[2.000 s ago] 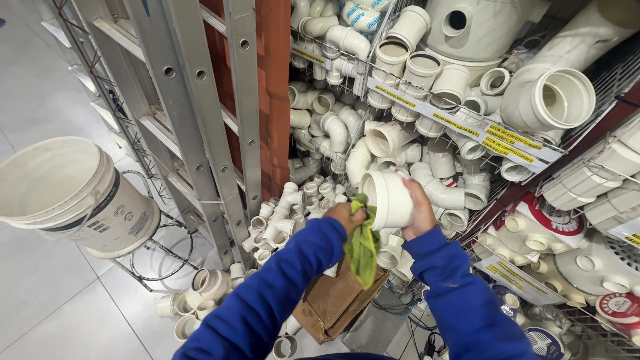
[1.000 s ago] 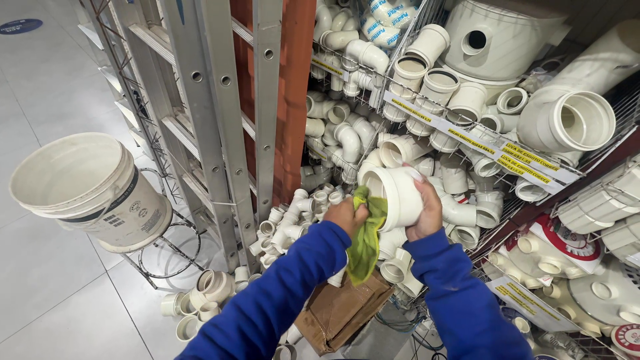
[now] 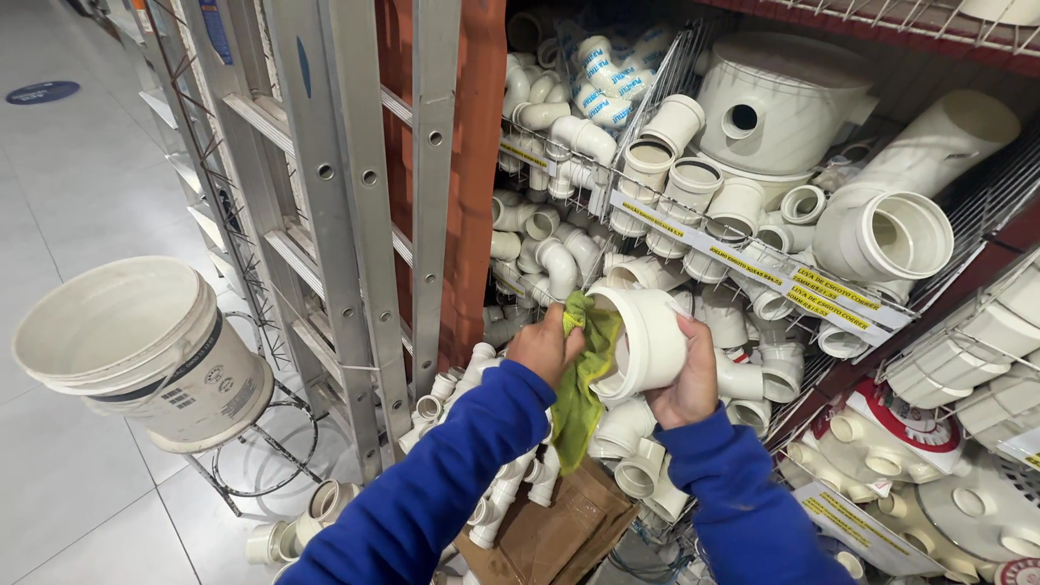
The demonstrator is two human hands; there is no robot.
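Observation:
My right hand [image 3: 689, 378] grips a large white PVC pipe coupling [image 3: 656, 343] from its right side, with the open end facing left. In my left hand [image 3: 546, 344] is a yellow-green cloth [image 3: 578, 414], pinched at the coupling's rim and hanging down below it. Blue sleeves cover both forearms. Under my hands lie a brown cardboard box [image 3: 552, 520] and a heap of small white PVC fittings [image 3: 504, 487].
Wire shelves hold white elbows [image 3: 556, 266], couplings and a large round PVC box [image 3: 772, 114]. Aluminium ladders [image 3: 325, 171] stand left of my hands. A white bucket [image 3: 191, 382] rests on a metal wire stand [image 3: 280, 451] at the left.
The cloth has shifted from the coupling's outer left side to its open rim, where it now hangs. Both hands still hold the same things.

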